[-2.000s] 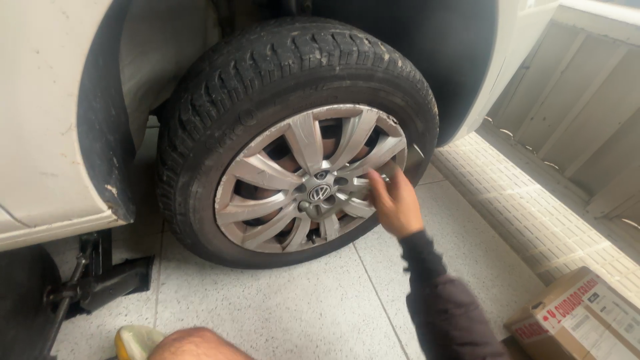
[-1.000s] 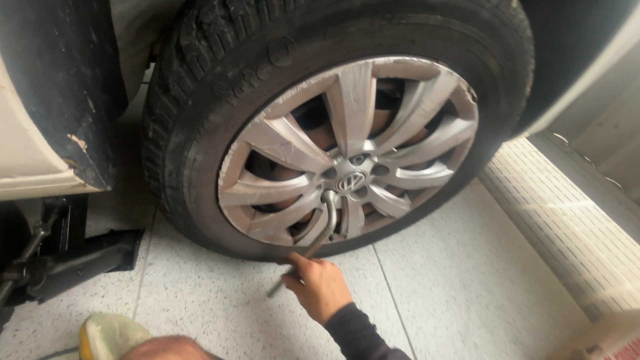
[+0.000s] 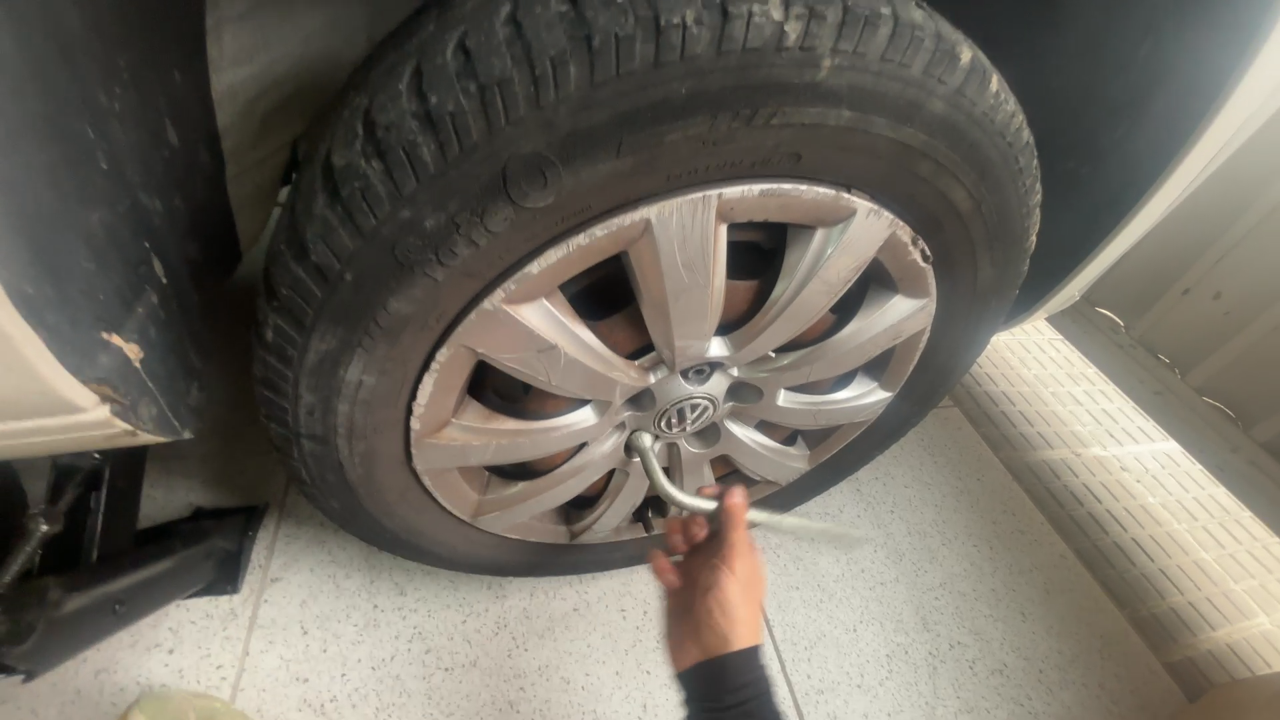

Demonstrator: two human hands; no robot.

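Observation:
My right hand (image 3: 712,585) is closed around the bent metal lug wrench (image 3: 675,490), just below the hub, with some motion blur. One end of the wrench sits at a bolt hole left of and below the VW center cap (image 3: 685,414); its handle points right and is blurred at the tip. The scuffed silver multi-spoke wheel cover (image 3: 683,270) is on the wheel, inside a worn black tire (image 3: 350,390). The lower part of the tire is over the speckled tile floor. My left hand is not in view.
A black metal jack (image 3: 150,575) stands at the lower left, beneath the chipped light body panel (image 3: 60,425). A ribbed tile strip (image 3: 1120,490) runs along the right beside a light wall panel. A rounded pale object (image 3: 185,706) shows at the bottom left edge.
The wrench handle has swung from pointing down-left to pointing right, with my right hand on it. Two seconds ago that hand was right of the hub. The view has moved closer.

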